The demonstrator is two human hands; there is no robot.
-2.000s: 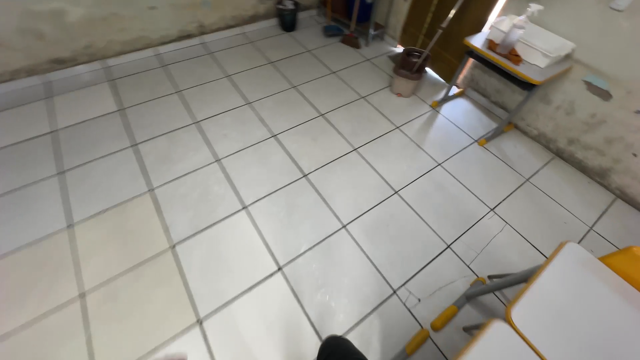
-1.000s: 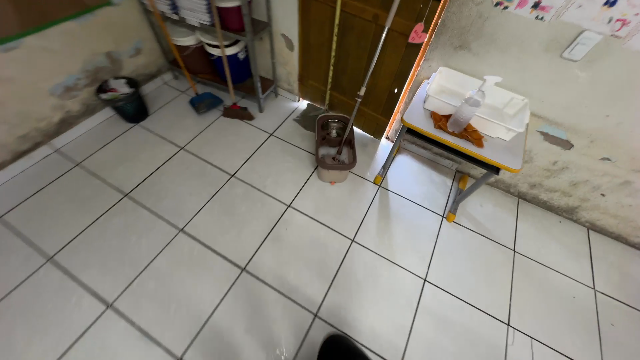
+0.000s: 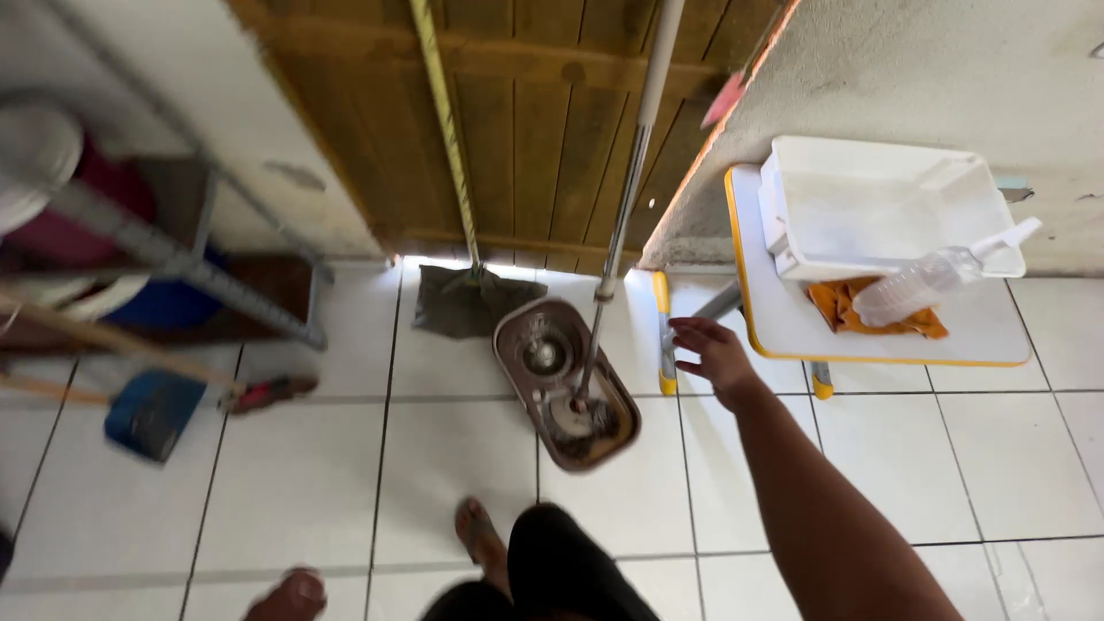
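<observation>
My right hand (image 3: 711,354) reaches in from the lower right, fingers apart and holding nothing, between the mop bucket and the small table. At the lower left edge, what looks like my left hand (image 3: 297,591) is blurred and partly cut off; its grip is unclear. A brown two-part mop bucket (image 3: 526,405) with a spinner basket stands on the tiles. In it rests a mop with a metal and white handle (image 3: 634,181). A second, yellowish handle (image 3: 448,129) leads down to a grey cloth (image 3: 470,302) by the wooden door (image 3: 552,129).
On the yellow-edged table (image 3: 880,349) are a white plastic tub (image 3: 880,207), a clear spray bottle (image 3: 918,285) and an orange cloth (image 3: 832,302). A blue dustpan (image 3: 155,414), a broom head (image 3: 272,392) and a metal shelf (image 3: 259,302) stand left. My sandaled foot (image 3: 474,522) is below the bucket.
The view has moved up to the bucket, door and small table and now looks down on them. My right hand has come into view, stretched out beside the bucket.
</observation>
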